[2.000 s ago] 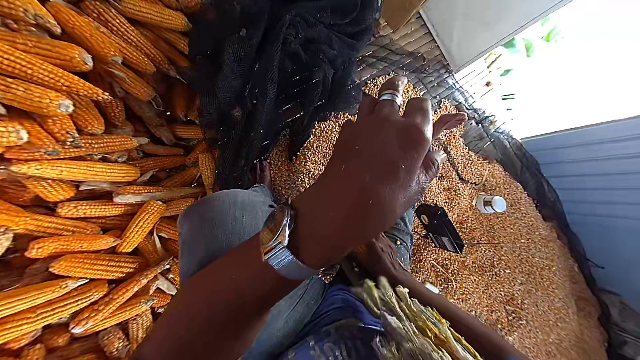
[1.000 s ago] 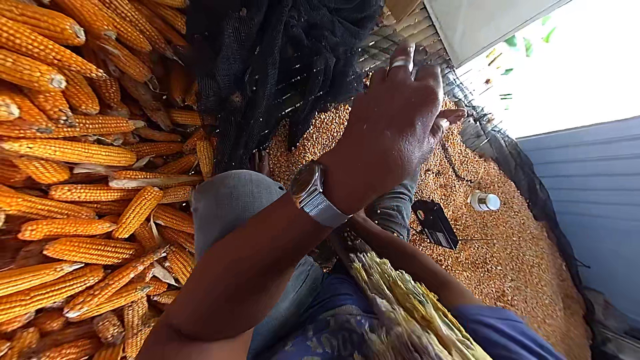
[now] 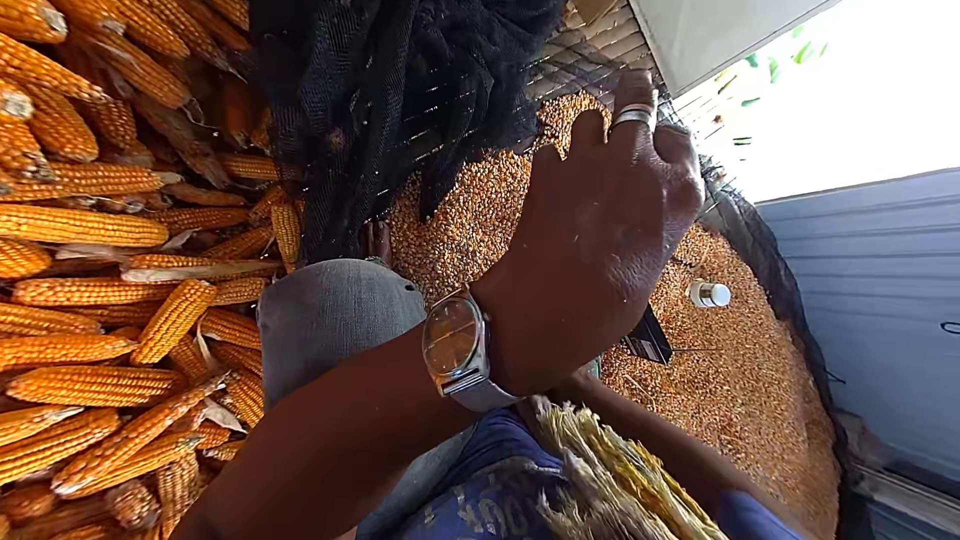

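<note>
My left hand [image 3: 600,232], with a ring and a wristwatch [image 3: 455,341], is raised in front of me, back of the hand toward the camera. Its fingers bend away, so what they may hold is hidden. My right forearm [image 3: 660,427] comes from the lower right; the right hand lies mostly hidden behind the left wrist. Close to that forearm, at the bottom, is a bundle of dry pale-yellow plant fibres, perhaps husks [image 3: 615,472]. Husked ears of corn [image 3: 82,225] are heaped at the left. Loose corn kernels [image 3: 720,405] spread beneath and beyond my hands.
Black netting [image 3: 405,82] is bunched between the ears and kernels. A black device with a thin rod [image 3: 651,341] and a small white-capped container [image 3: 709,294] rest on the kernels. My jeans-clad knee [image 3: 337,315] is beside the ears. A bluish corrugated panel [image 3: 877,285] stands at the right.
The raised left hand's fingers look more bent than before, and the hand now covers part of the black device. The right hand stays mostly hidden.
</note>
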